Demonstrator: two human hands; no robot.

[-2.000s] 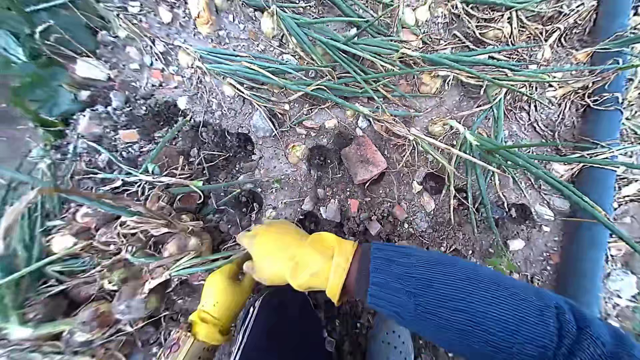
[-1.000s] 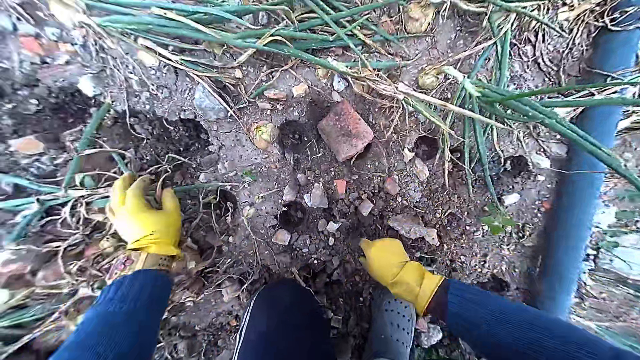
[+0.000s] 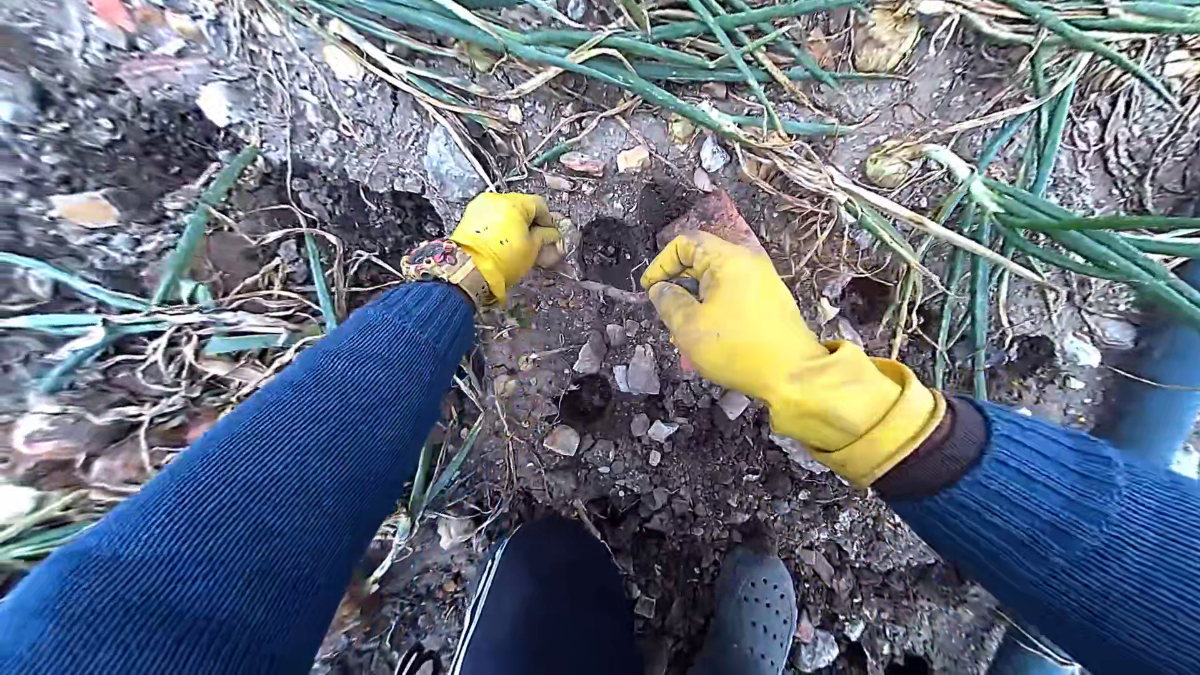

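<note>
My left hand, in a yellow glove, grips a small pale onion bulb at its fingertips, just left of a round hole in the soil. A thin dry stem stretches below the hole towards my right hand. That hand, also gloved in yellow, has curled fingers with thumb and forefinger close together; whether they pinch the stem's end cannot be told. It partly covers a reddish brick piece. A second hole lies below, among small stones.
Green onion tops lie along the top, with more onion plants at the right. Pulled onions with dry roots lie at the left. A blue pipe runs down the right edge. My clog rests on the soil below.
My left hand has moved right from the pulled onions to the small bulb. My right hand has moved up from the soil near my foot to the brick piece.
</note>
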